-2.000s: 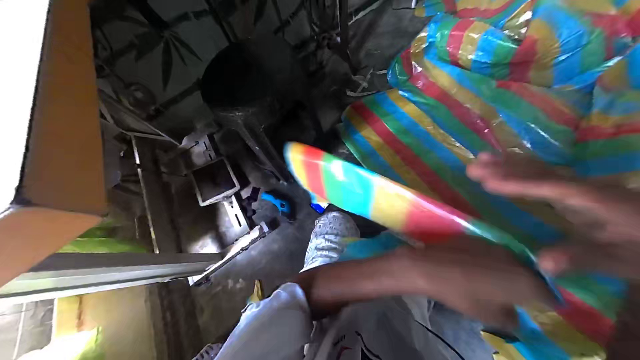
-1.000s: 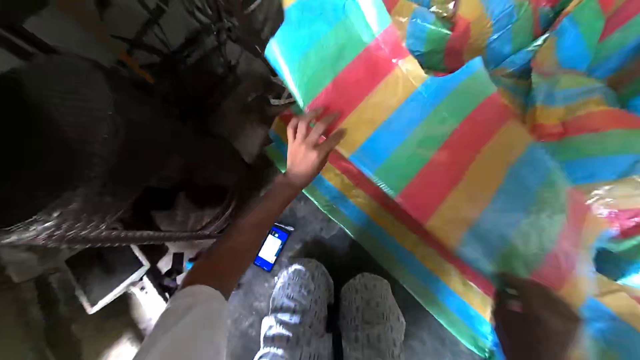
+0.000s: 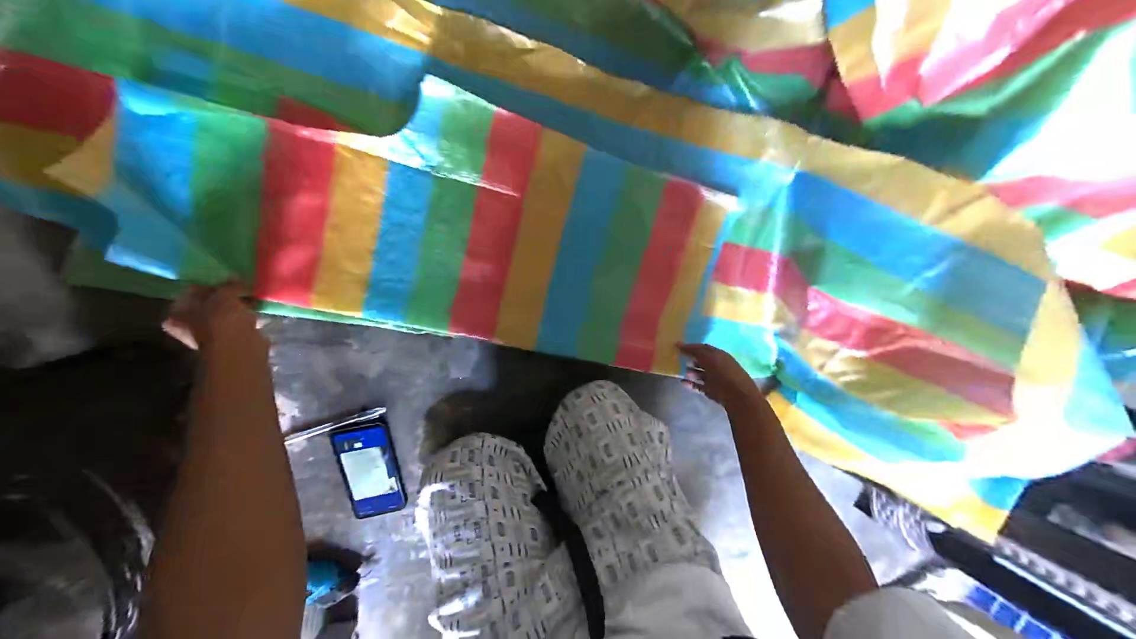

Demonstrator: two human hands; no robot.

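Note:
A glossy plastic sheet (image 3: 497,240) with red, yellow, blue and green stripes spreads across the upper part of the view, its near part lying as a long flat band. At the left end of the band's near edge, my left hand (image 3: 213,315) pinches the sheet. My right hand (image 3: 714,368) grips the same edge farther right, with the fingertips at the yellow and blue stripes. Between the hands the edge runs nearly straight. More of the sheet lies in loose, crumpled folds beyond and to the right.
My knees in patterned trousers (image 3: 577,506) are below the sheet. A smartphone (image 3: 368,470) with a lit screen lies on the grey floor (image 3: 479,364) beside a thin metallic rod (image 3: 335,426). Dark objects stand at the lower left; a dark object with a metallic strip (image 3: 1056,577) is at the lower right.
The view has shifted a lot. My left hand, laid spread on the sheet a second ago, now pinches its edge. The near part of the sheet now forms a narrower band between my hands.

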